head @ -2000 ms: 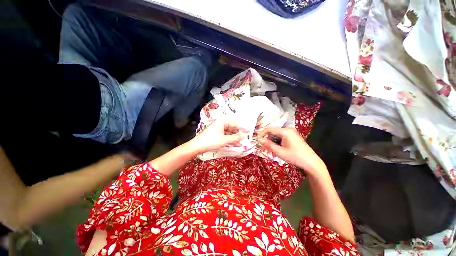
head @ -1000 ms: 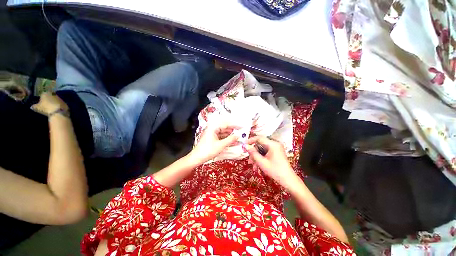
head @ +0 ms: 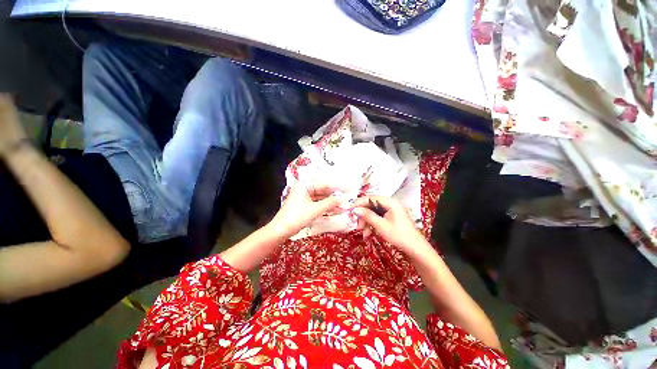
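A white garment piece (head: 360, 164) with red-pink flowers lies bunched in my lap over the red leaf-print dress. My left hand (head: 306, 207) grips its near part between thumb and fingers. My right hand (head: 382, 220) is close beside it, fingertips pinched together at the cloth, with a small dark thing showing among its fingers. The fingertips of both hands nearly touch. No needle or thread can be made out, and what exactly the right fingertips hold is too small to tell.
A dark blue tray (head: 392, 13) of small metallic pieces sits on the white table (head: 288, 29). A floral garment pile (head: 547, 108) hangs over the table's right edge. A dark bag or bin (head: 558, 277) stands below it. A person in jeans (head: 122, 151) sits at left.
The dark button seen between my fingertips a second ago is now hidden. My hands stay close together at the cloth. The person at left has raised the forearm and shifted a leg.
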